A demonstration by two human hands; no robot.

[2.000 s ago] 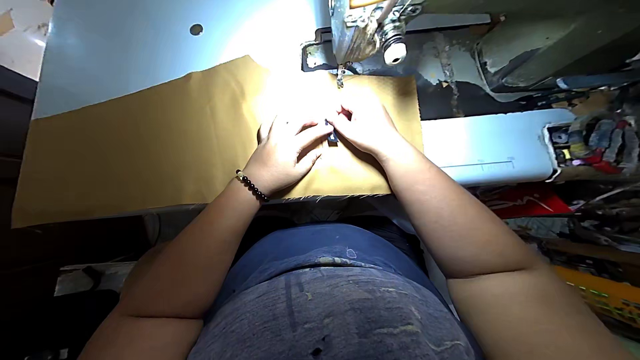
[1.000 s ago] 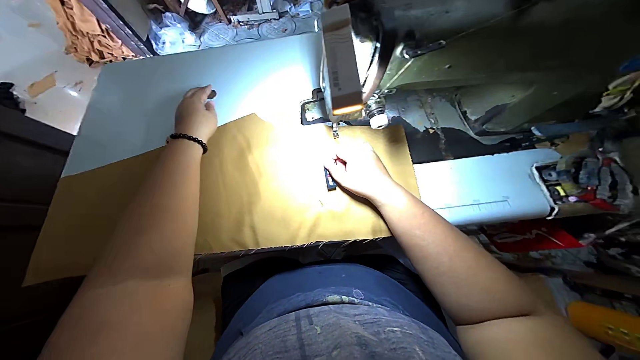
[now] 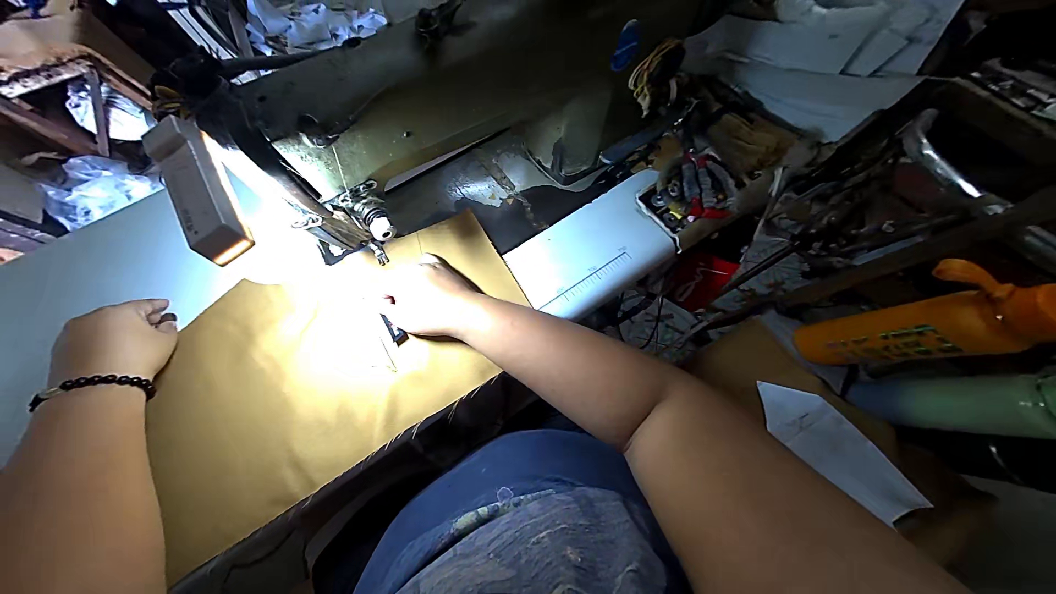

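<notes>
A tan fabric panel (image 3: 272,429) lies on the pale sewing table, its upper part strongly lit below the needle and presser foot (image 3: 379,252) of a sewing machine (image 3: 429,107). My right hand (image 3: 429,301) rests on the fabric just below the foot, closed around a small dark tool (image 3: 394,332) with a bit of red by the fingers; glare hides its shape. My left hand (image 3: 115,340), above a dark beaded bracelet (image 3: 99,381), is at the panel's left edge with curled fingers. A small dark spot shows at its fingertips; whether it is held is unclear.
A lit lamp (image 3: 198,194) hangs left of the machine head. Right of the fabric is a white table extension (image 3: 594,247) with a printed scale, then pliers (image 3: 701,186) in a recess. An orange bottle (image 3: 924,322), a green bottle (image 3: 957,403) and white paper (image 3: 833,445) lie at right.
My left hand has left the fabric beside my right hand and gone to the dark spot on the table at left. My right hand stays below the foot. The view has turned right.
</notes>
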